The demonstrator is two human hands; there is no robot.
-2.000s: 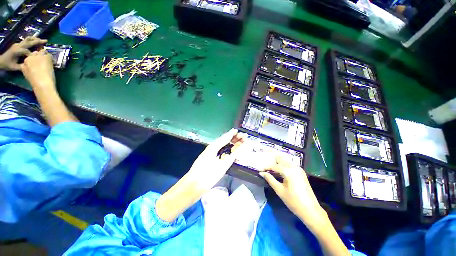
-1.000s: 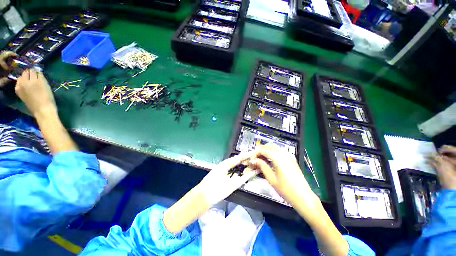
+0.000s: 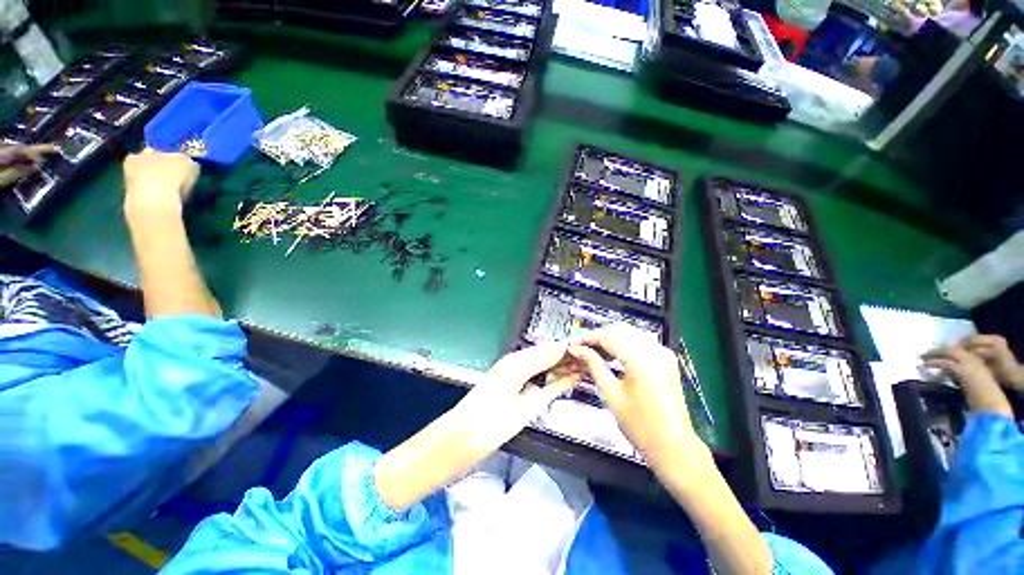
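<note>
My left hand (image 3: 513, 388) and my right hand (image 3: 631, 382) meet fingertip to fingertip over the near end of a black foam tray (image 3: 549, 249). The left fingers are curled inward; black parts showed in that palm earlier but are mostly hidden now. Anything between the fingertips is too small to tell. The tray holds several silver phone housings (image 3: 606, 270), one per slot. The nearest housing (image 3: 595, 425) is partly covered by my hands. Tweezers (image 3: 694, 382) lie right of this tray, beside a second filled tray (image 3: 725, 326).
A pale strip pile (image 3: 298, 220) and black scraps (image 3: 410, 249) lie left. Beyond are a blue bin (image 3: 220, 121), a clear bag (image 3: 305, 139) and a stacked tray (image 3: 455, 126). A neighbour's arm (image 3: 168, 258) is at left, another person's hands (image 3: 975, 365) at right near paper (image 3: 915, 332).
My right hand rose from the nearest housing to meet my left; over the last second both stay together while the left fingers close over the black parts. The left neighbour's hand moved toward the blue bin.
</note>
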